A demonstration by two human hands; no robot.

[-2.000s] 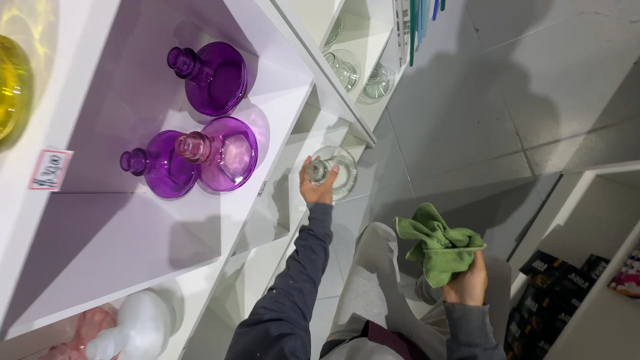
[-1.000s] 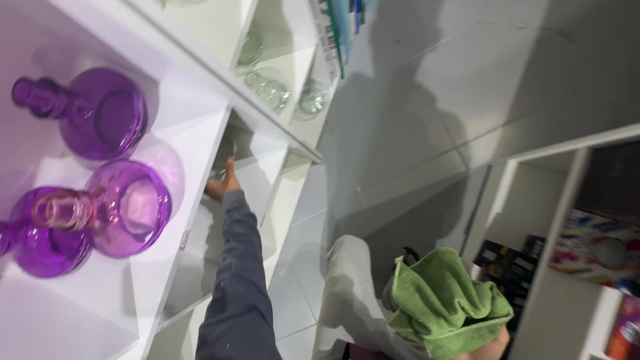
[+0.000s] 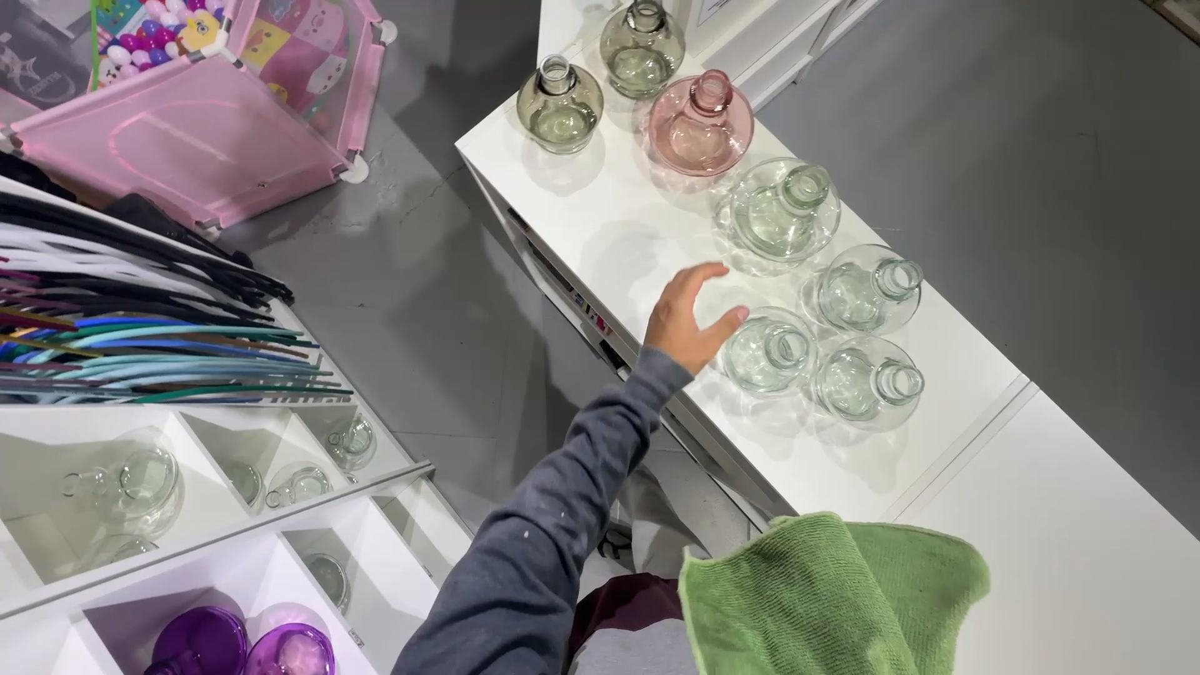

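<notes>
My left hand [image 3: 691, 319] is over the white tabletop with its thumb and fingers apart, holding nothing. Its thumb is close beside a clear glass bottle [image 3: 764, 352]. Two more clear glass bottles, one [image 3: 848, 291] farther back and one [image 3: 848, 380] nearer, stand to the right. Behind the hand are a pale green glass bottle [image 3: 773, 220], a pink glass bottle [image 3: 694, 131] and two smoky glass bottles [image 3: 562, 112], [image 3: 639, 58]. A green cloth [image 3: 825, 600] fills the lower edge; my right hand is hidden or outside the view.
The white tabletop [image 3: 1050, 553] runs diagonally to the lower right. White cubbies [image 3: 281, 562] at lower left hold clear glass bottles and purple glass bottles [image 3: 202, 642]. Above them are many coloured strips [image 3: 159, 347]. A pink playpen [image 3: 197, 131] with balls stands at upper left on grey floor.
My left hand was inside a white cubby at a glass object; now it is over the tabletop, fingers apart and empty. The view has swung largely toward the table of bottles.
</notes>
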